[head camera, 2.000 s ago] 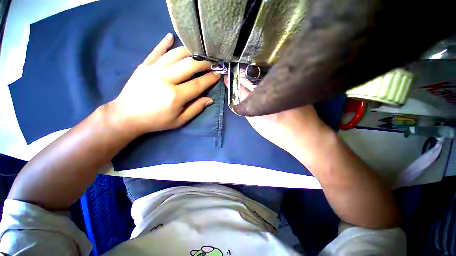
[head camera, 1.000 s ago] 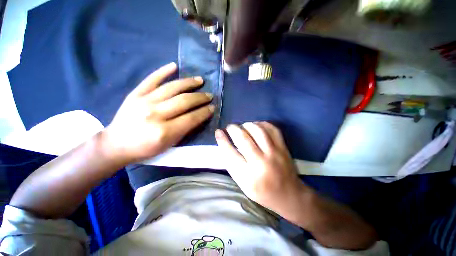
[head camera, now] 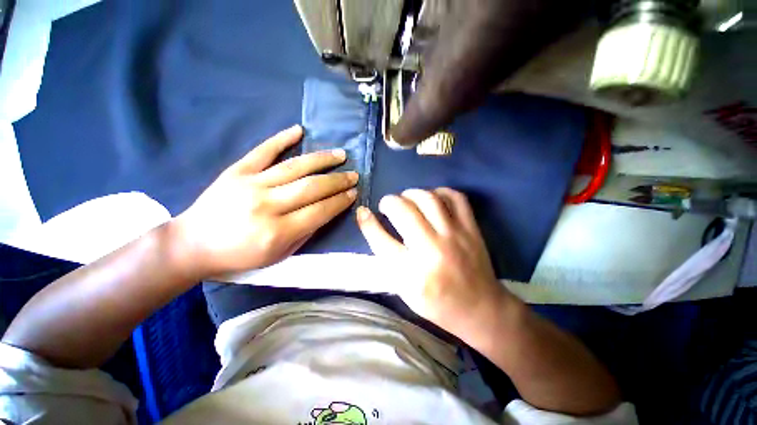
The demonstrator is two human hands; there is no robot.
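Note:
A large navy cloth panel (head camera: pixel 224 75) lies flat on the white table. A narrow navy strip (head camera: pixel 332 112) with a stitched edge lies on it, running from the presser foot (head camera: pixel 365 88) toward me. My left hand (head camera: pixel 257 203) lies flat on the strip and panel with its fingers spread, tips beside the stitched edge. My right hand (head camera: pixel 436 253) rests on the panel's near edge right of the strip, fingers bent, its index fingertip near the strip's near end. The foot stands at the strip's far end; the needle cannot be made out.
The sewing machine head (head camera: pixel 357 33) looms over the far middle, with a cream ribbed knob (head camera: pixel 646 58) at right. Red scissors handles (head camera: pixel 599 162) stick out from under the cloth. A white cloth strip (head camera: pixel 693 270) hangs at the right table edge. A blue crate (head camera: pixel 178 357) stands beside my lap.
My right hand has come from beside the needle to the panel's near edge. My left hand has moved slightly toward me. The strip now shows nearer to me, below the foot.

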